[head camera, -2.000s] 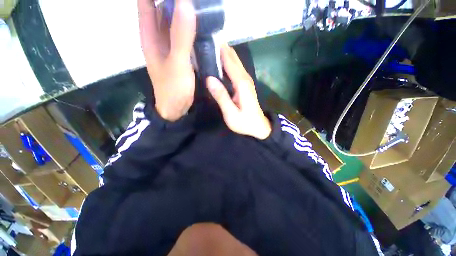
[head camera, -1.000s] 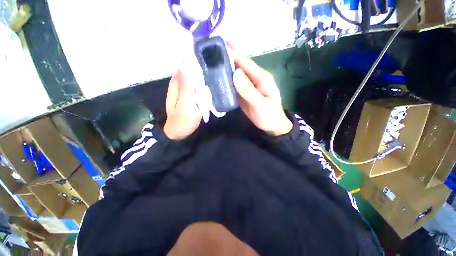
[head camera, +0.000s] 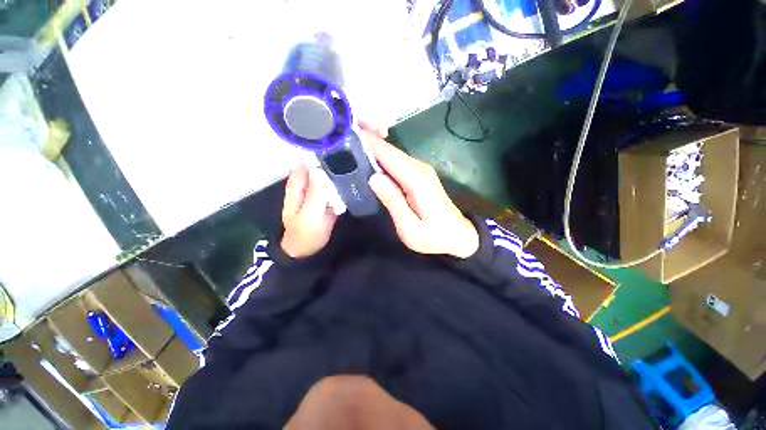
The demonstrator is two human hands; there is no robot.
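Note:
A dark grey handheld fan (head camera: 354, 186) is in front of me near the bench edge, its head away from me. The purple-blue ring (head camera: 272, 112) with a silver-grey centre disc faces up towards me. My right hand (head camera: 422, 201) grips the handle from the right side. My left hand (head camera: 307, 213) is at the lower left of the handle, with something white by its fingers, possibly a cloth; part of its grip is hidden.
A white sheet (head camera: 193, 101) covers the bench. Cables and small parts (head camera: 477, 70) lie at its back right. A pale air hose (head camera: 579, 155) loops down to an open carton (head camera: 640, 206) at right. A parts tray (head camera: 139, 306) is at lower left; a blue stool (head camera: 672, 380) is at lower right.
The fan has gone from blurred and partly out of frame to fully in view, ring face showing. The white piece at my left fingers shows less than a second ago. The view has shifted.

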